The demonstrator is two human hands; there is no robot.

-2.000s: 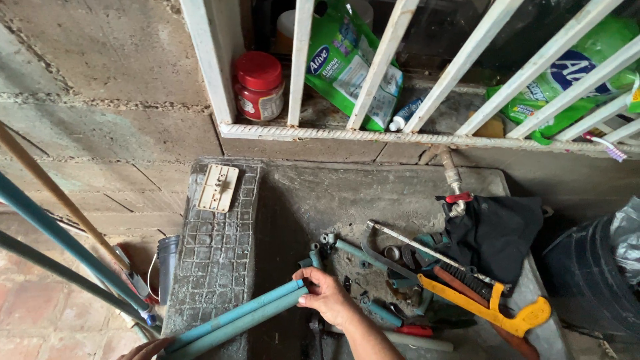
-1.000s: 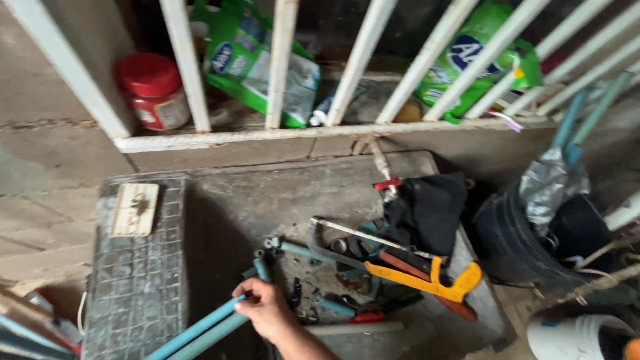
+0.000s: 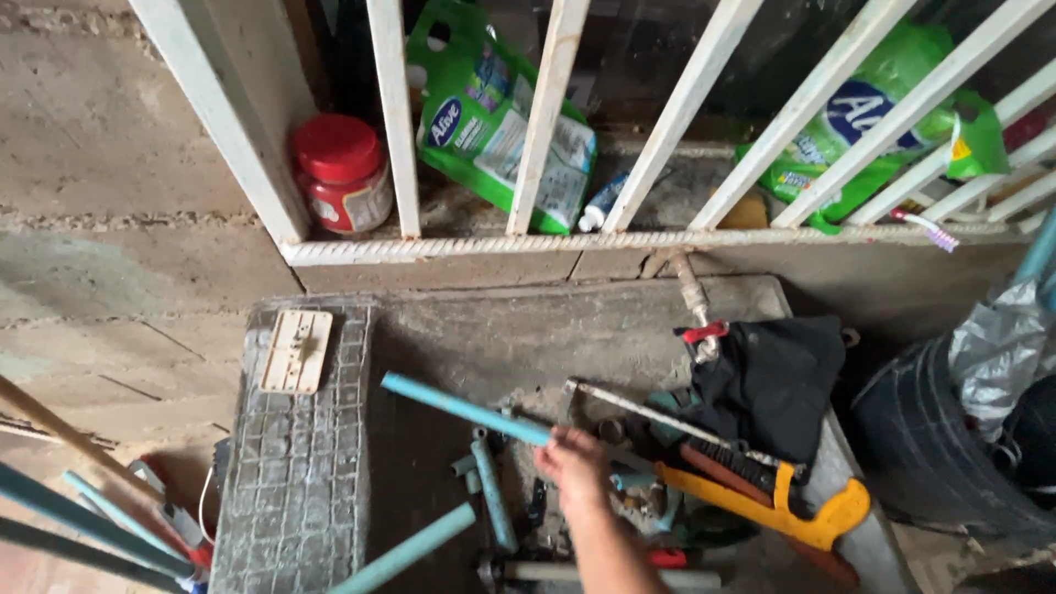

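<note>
My right hand (image 3: 577, 466) is closed around one end of a short blue plastic pipe (image 3: 466, 408), held over the concrete sink basin and pointing up to the left. A second blue-green pipe (image 3: 408, 549) rises from the bottom edge; whatever holds or supports it is out of view, as is my left hand. Close to my right hand lie a hacksaw with a yellow handle (image 3: 759, 503), a brush with black bristles (image 3: 734, 466) and several pipe offcuts (image 3: 493, 495). A black cloth (image 3: 763, 379) hangs by the red-handled tap (image 3: 705, 332).
The ribbed concrete washboard (image 3: 301, 462) bears a cream plastic plate (image 3: 297, 351). White window bars (image 3: 549, 107) run behind the sink, with a red-lidded jar (image 3: 340, 177) and green Alive packages (image 3: 503, 124) behind them. A black bucket (image 3: 916, 437) stands right; long pipes (image 3: 91, 511) lean left.
Earlier my right hand was at the upper ends of two blue pipes lying side by side. Now one pipe is apart from the other, carried to the right over the basin. The left hand has left view.
</note>
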